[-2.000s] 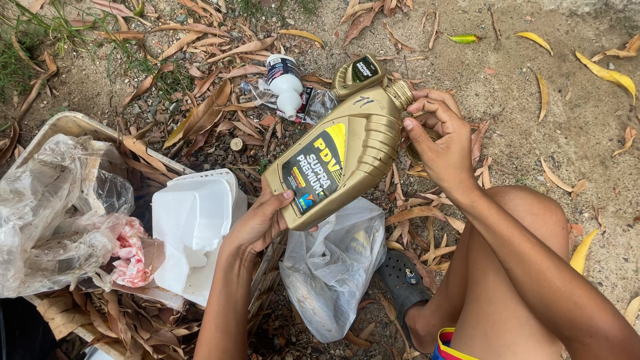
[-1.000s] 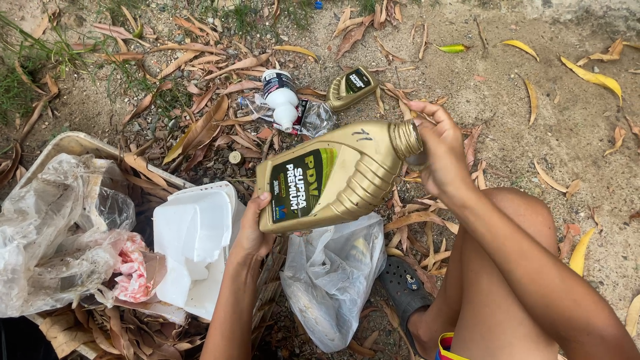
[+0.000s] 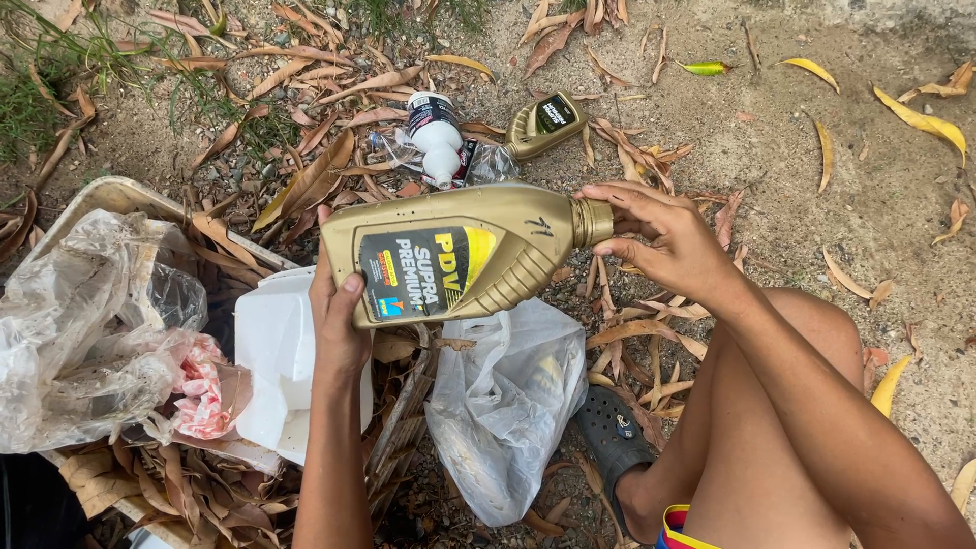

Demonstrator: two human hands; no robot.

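A large gold plastic PDV Supra Premium oil bottle (image 3: 526, 244) lies sideways in the air, its neck to the right. My left hand (image 3: 339, 305) grips its base end, thumb over the edge of the label. The fingers and thumb of my right hand (image 3: 648, 232) are around the gold cap at the neck. Beyond it on the ground rest a smaller gold oil bottle (image 3: 545, 126), a white plastic bottle with a dark label (image 3: 436, 137) and a crumpled clear plastic bottle (image 3: 492, 164). Below the big bottle lies a translucent plastic bag (image 3: 503, 404).
At left a dirty pale plastic bin (image 3: 126, 187) holds dry leaves, crumpled clear plastic (image 3: 84, 328), red-and-white paper (image 3: 202, 389) and a white foam container (image 3: 278, 351). My foot in a dark clog (image 3: 614, 431) is right of the bag. Dry leaves and grass cover sandy ground.
The large bottle has turned from a slant to nearly level. My right hand, beside the neck two seconds ago, is now around the cap on it. The smaller gold bottle is no longer overlapped by the large one.
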